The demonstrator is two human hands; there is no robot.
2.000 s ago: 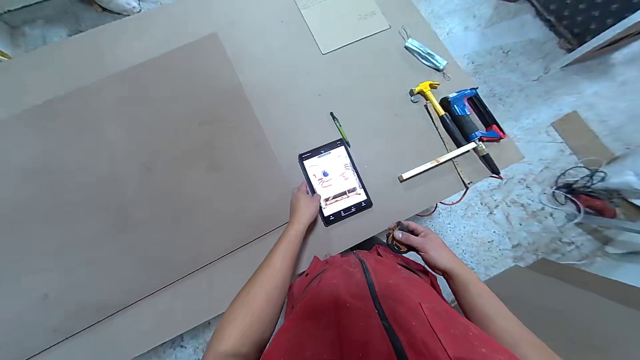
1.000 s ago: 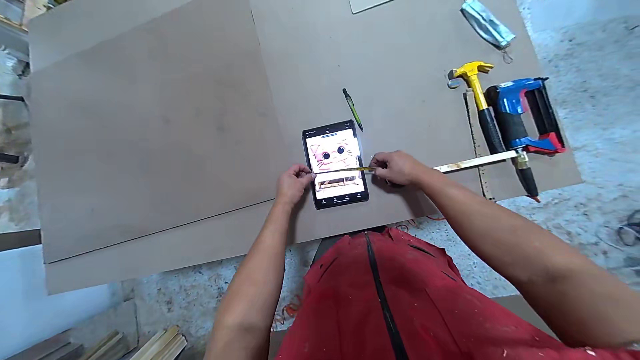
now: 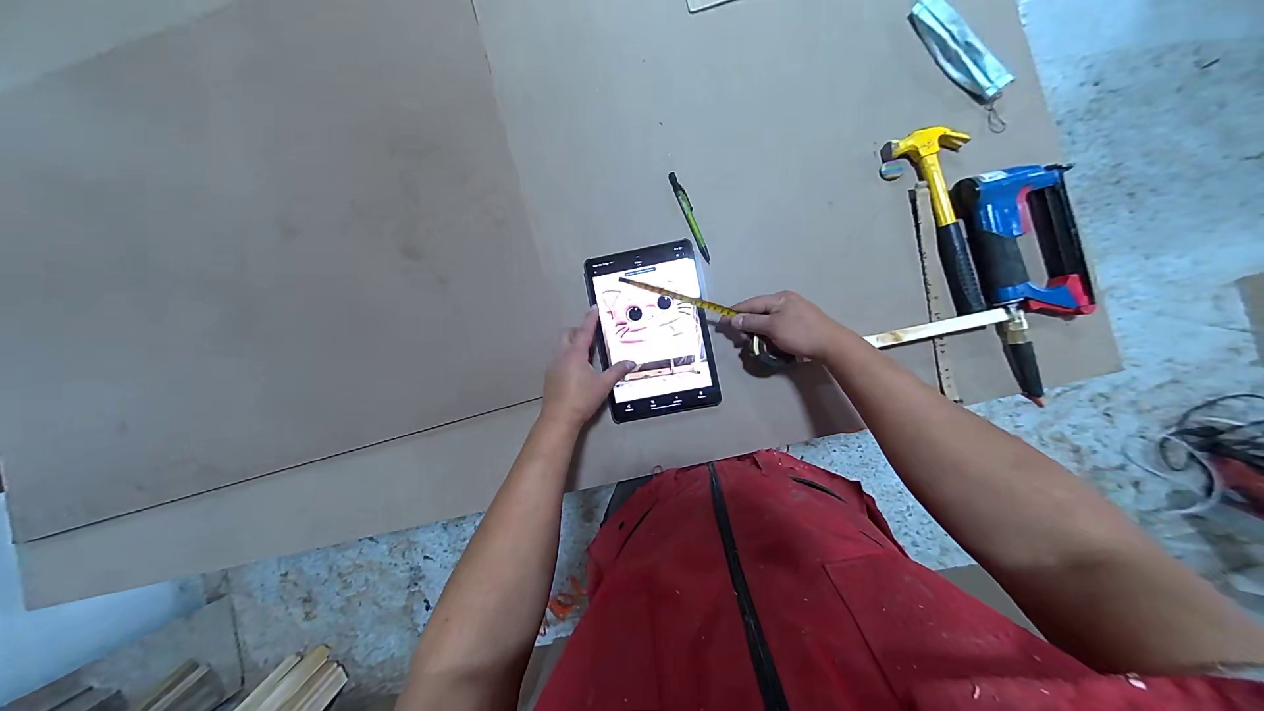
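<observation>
A black-framed tablet lies on the brown board, its lit screen showing a pink cat-face drawing above a wooden structure. My left hand rests at its lower left edge, thumb over the screen. In my right hand is a tape measure, its yellow blade extended across the upper part of the screen. Just above the tablet lies a green and black pen.
To the right lie a yellow claw hammer, a blue nail gun, a toothed strip, a thin wooden strip and a face mask. Cables and wood pieces are on the floor.
The right hand has come from the board's front edge to the tablet with the tape measure. Since one second ago, the blade has moved up the screen and the left hand has shifted onto the tablet's edge.
</observation>
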